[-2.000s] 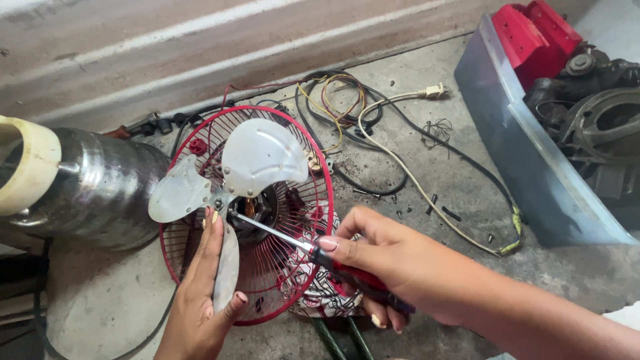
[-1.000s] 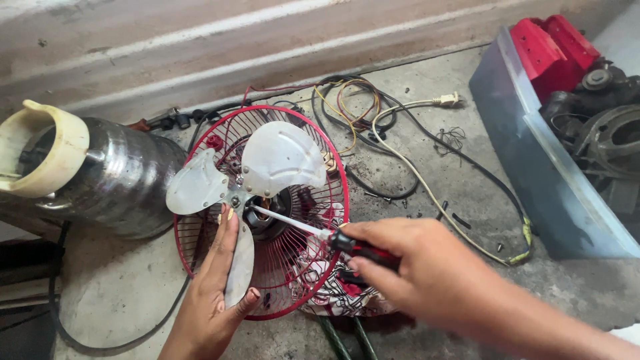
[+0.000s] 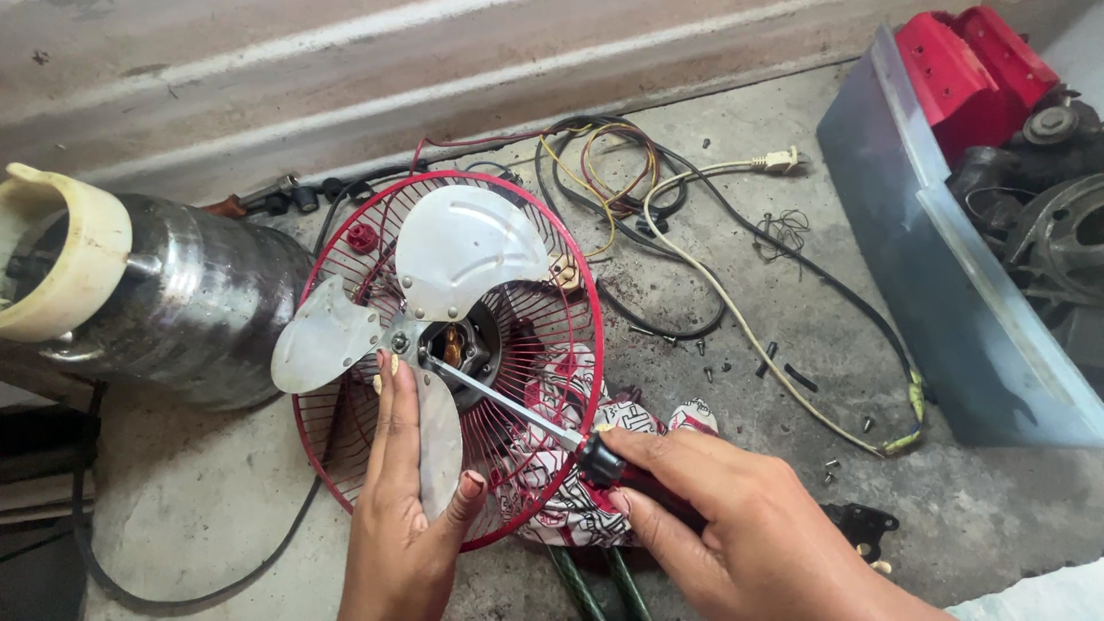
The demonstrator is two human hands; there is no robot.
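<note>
My left hand [image 3: 401, 509] holds the lower blade of a three-bladed metal fan blade assembly [image 3: 470, 246], with fingertips close to its hub [image 3: 399, 339]. In my right hand [image 3: 733, 509] is a screwdriver [image 3: 509, 401] with a red and black handle; its tip touches the side of the hub. Behind the blades, the motor [image 3: 474, 349] shows partly in the middle of a red wire fan guard [image 3: 599, 302]. A patterned red, white and black cloth [image 3: 561, 509] lies under the guard's lower right side.
A metal tank [image 3: 207, 293] with a cream collar stands left. Wires and a cable with a plug [image 3: 780, 161] lie behind and right of the guard, near loose screws [image 3: 709, 374]. A plastic bin [image 3: 931, 259] of parts is at right, and a black bracket [image 3: 862, 526] near my right forearm.
My right hand has changed its hold on the screwdriver handle, which shows more now. The screwdriver's tip stays near the hub, and my left hand remains on the lower blade.
</note>
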